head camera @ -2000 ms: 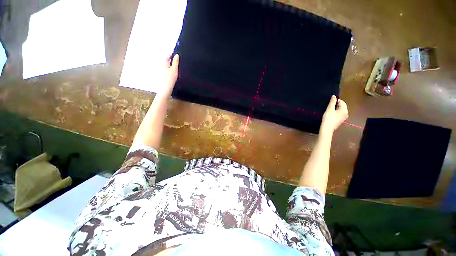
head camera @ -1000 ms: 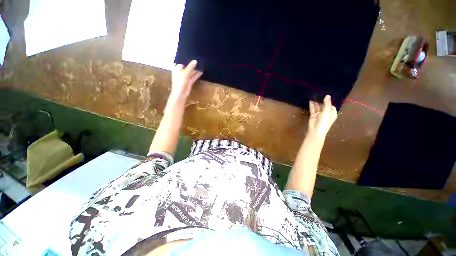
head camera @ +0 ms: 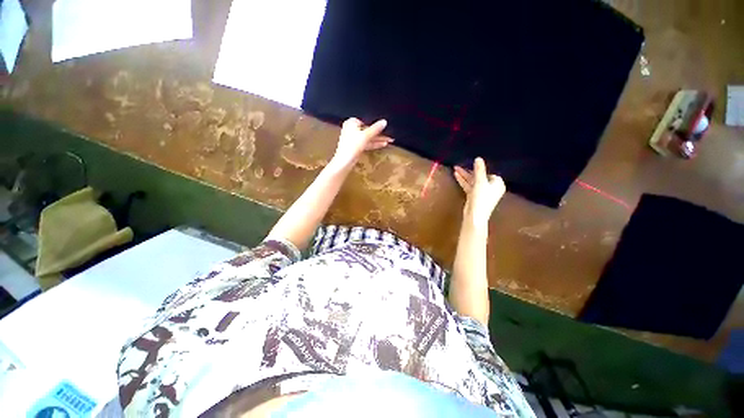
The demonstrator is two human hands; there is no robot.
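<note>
A large black fabric panel stack (head camera: 481,73) lies at the top centre of the table, cut off by the top edge. My left hand (head camera: 359,139) is at its near edge, left of centre, thumb on top of the cloth. My right hand (head camera: 480,181) is at the same near edge further right, thumb on top and fingers at the rim. The red laser lines (head camera: 457,127) cross on the cloth between and above my hands. Whether the fingers pinch cloth is hard to tell.
A white sheet (head camera: 269,51) meets the stack's left edge; another white sheet (head camera: 122,28) lies further left. A tan block with red and white (head camera: 684,124) and a pale small box (head camera: 735,105) are right. A smaller black pile (head camera: 673,265) lies near right. The brown table's (head camera: 204,131) front edge is before me.
My hands have left the stack's side edges and come closer together along its near edge. The view has shifted, moving the stack and block in the picture.
</note>
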